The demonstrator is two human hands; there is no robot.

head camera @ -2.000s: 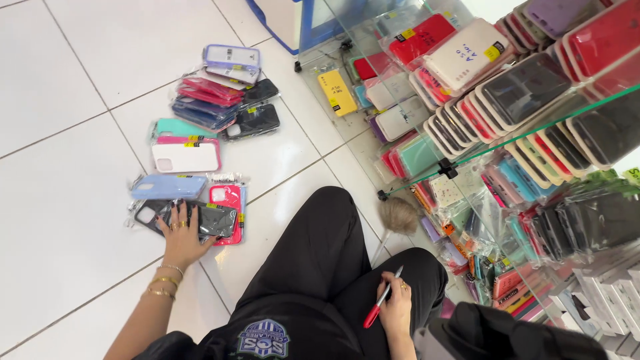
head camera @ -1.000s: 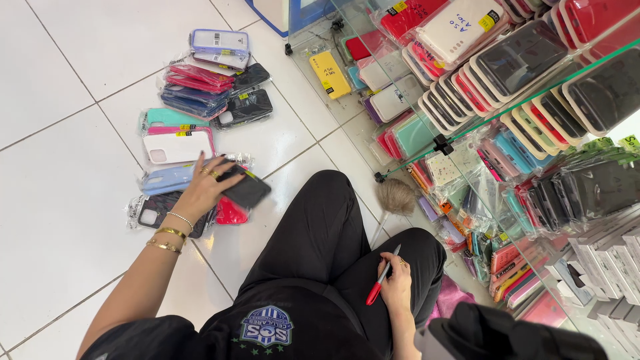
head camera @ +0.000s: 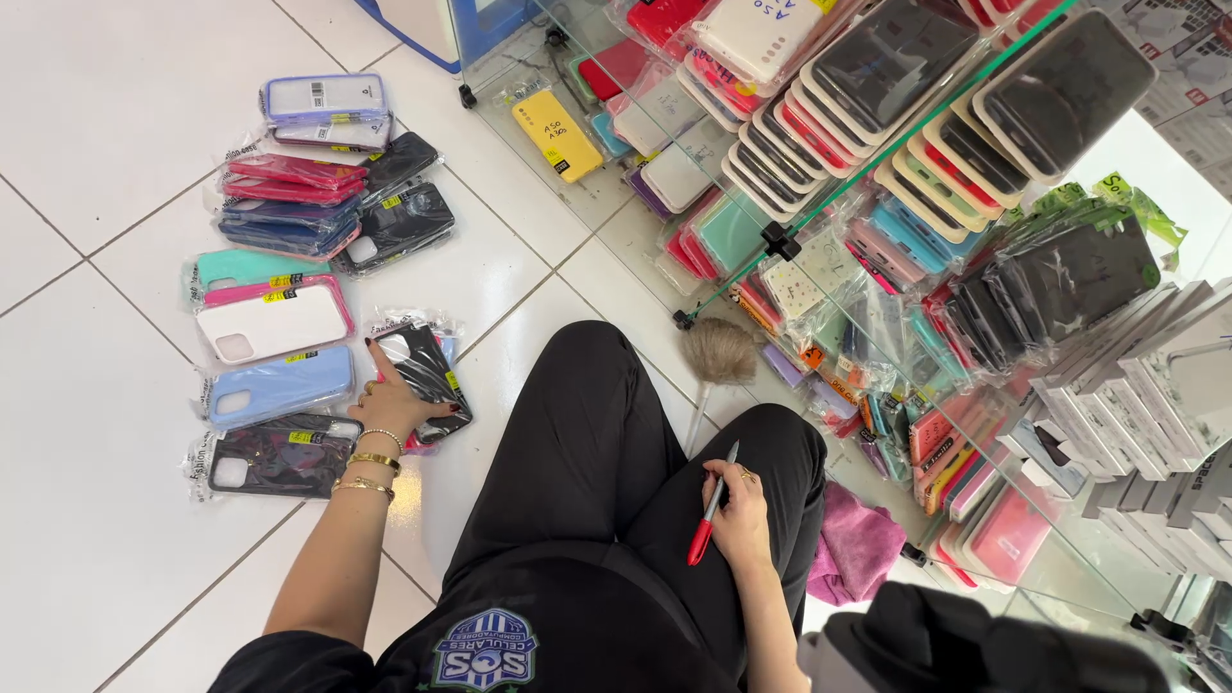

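My left hand [head camera: 393, 399] rests on a black phone case in a clear bag [head camera: 423, 371], fingers spread, thumb and index finger on its edges. A red item shows beneath that case. To its left lie a bagged black case [head camera: 284, 457] and a light blue case [head camera: 279, 387], with a white case [head camera: 279, 322] and a teal case [head camera: 245, 269] above them. Farther up are stacked red cases [head camera: 294, 178], navy cases [head camera: 284, 236] and black cases [head camera: 409, 226]. My right hand [head camera: 736, 510] lies on my thigh and holds a red marker [head camera: 707, 525], tip upward.
Glass shelves [head camera: 837, 183] full of phone cases and boxes stand at the right. A duster [head camera: 717, 351] and a pink cloth [head camera: 852, 544] are beside my knee. A yellow case [head camera: 556, 135] lies on the lowest shelf. A blue and white container [head camera: 443, 29] is at the top.
My left hand has carried a black case right from the lower pile and laid it over the red one. Another black case shows where the hand was. My right hand keeps the marker.
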